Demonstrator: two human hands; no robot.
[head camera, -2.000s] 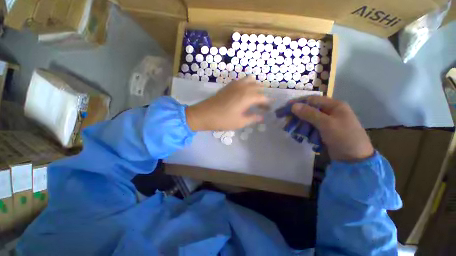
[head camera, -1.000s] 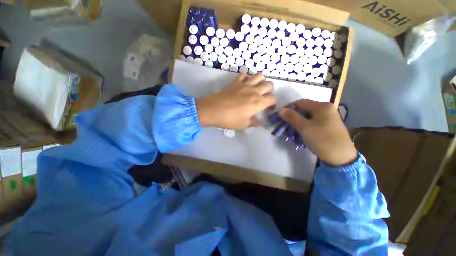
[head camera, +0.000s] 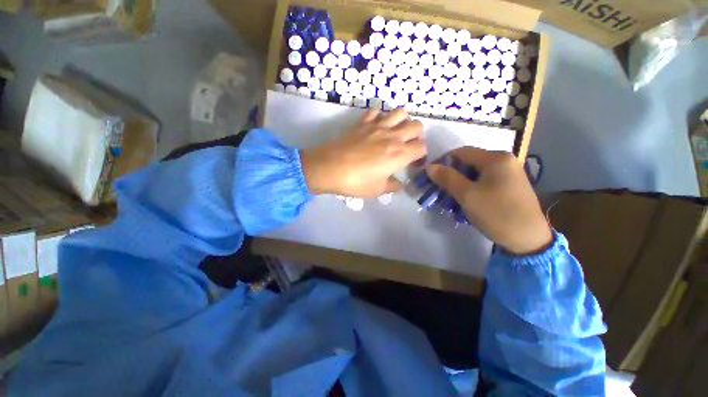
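Note:
My right hand (head camera: 497, 190) holds several dark blue cylindrical capacitors (head camera: 441, 203) in a bundle over the white board (head camera: 373, 236); some short pins show at their lower ends. My left hand (head camera: 369, 155) is at the left end of the bundle, palm down, fingers bent; its fingertips are blurred and what they hold cannot be told. A few white discs (head camera: 355, 204) lie on the board, partly hidden under my left hand. Packed capacitors (head camera: 435, 70) with white round ends fill the far part of the carton (head camera: 534, 116).
A dark blue patch without white ends (head camera: 308, 23) is at the carton's far left. A printed carton flap (head camera: 574, 19) stands behind. Clear plastic bags lie at the left (head camera: 213, 89) and far right (head camera: 652, 54). Brown cartons stand at left (head camera: 132, 147) and right (head camera: 621, 264).
Since two seconds ago, my left hand has come against the capacitors in my right hand, and both hands are closer together. Over the last second they have barely moved; the view has shifted slightly.

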